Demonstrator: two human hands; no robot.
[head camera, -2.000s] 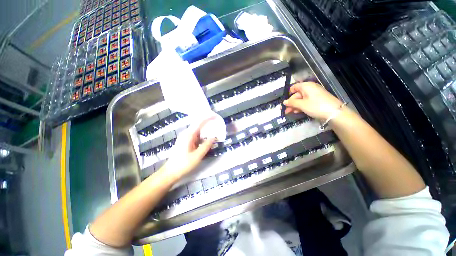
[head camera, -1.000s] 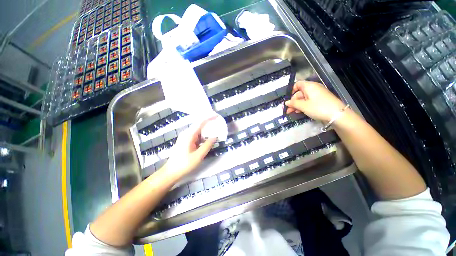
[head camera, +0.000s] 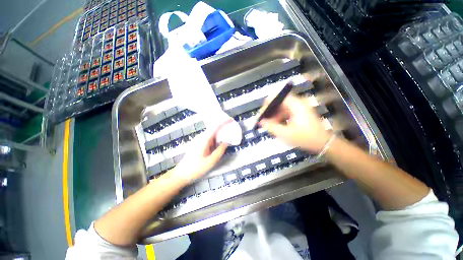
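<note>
A shiny steel tray (head camera: 123, 147) holds rows of black components (head camera: 200, 187) with metal pins and pale strips between the rows. Small white labels (head camera: 245, 171) sit on some blocks in the front rows. My left hand (head camera: 203, 155) holds the end of a white label backing strip (head camera: 195, 91), which trails over the tray's far edge. My right hand (head camera: 294, 122), blurred, holds dark tweezers (head camera: 274, 104) just right of the strip's held end. Whether a label is at the tweezer tip cannot be told.
Clear blister trays (head camera: 106, 66) with orange-red parts stand at the far left. A blue-and-white bundle (head camera: 212, 33) and crumpled white paper (head camera: 264, 23) lie beyond the tray. Glossy black blister trays (head camera: 386, 96) and a filled blister tray (head camera: 440, 56) are at the right.
My right hand and the tweezers have moved left from the right end of a row towards my left hand, and the tweezers are now tilted. The strip's held end has shifted slightly right.
</note>
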